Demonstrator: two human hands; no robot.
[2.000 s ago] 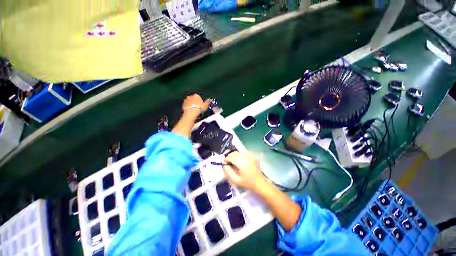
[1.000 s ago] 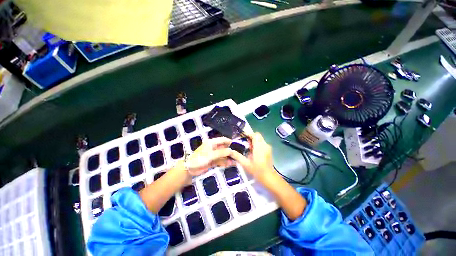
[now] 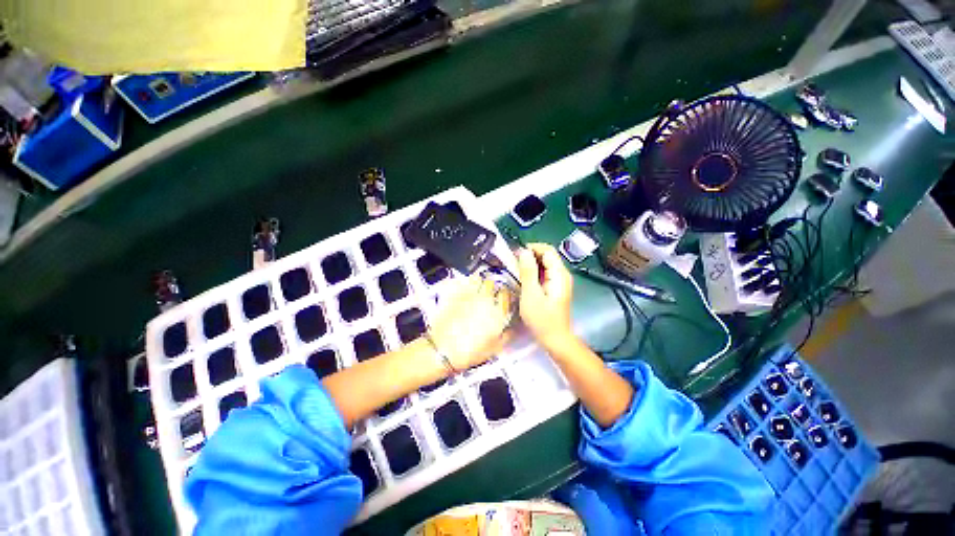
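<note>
A large white compartment tray (image 3: 542,389) holds many black glossy watch units (image 3: 497,398) in its pockets. A flat black box (image 3: 452,238) with pale markings lies on the tray's upper right corner, and a short black cable (image 3: 505,269) runs from it to my hands. My left hand (image 3: 471,322) is curled over the tray, palm partly turned up, just below the box. My right hand (image 3: 545,293) is beside it with thumb and fingers pinched near the cable. What lies between the hands is hidden and blurred.
Right of the tray are loose watches (image 3: 529,209), a bottle (image 3: 645,243), a slim tool (image 3: 628,283), a black fan (image 3: 719,168) and a power strip (image 3: 733,274) with tangled cables. A blue tray (image 3: 838,476) is low right. Metallic pieces (image 3: 265,243) stand behind the white tray.
My left hand first reached past the box, then came back to my right hand holding a watch unit, which is now hidden. My right fingers have moved up by the cable. The view has shifted.
</note>
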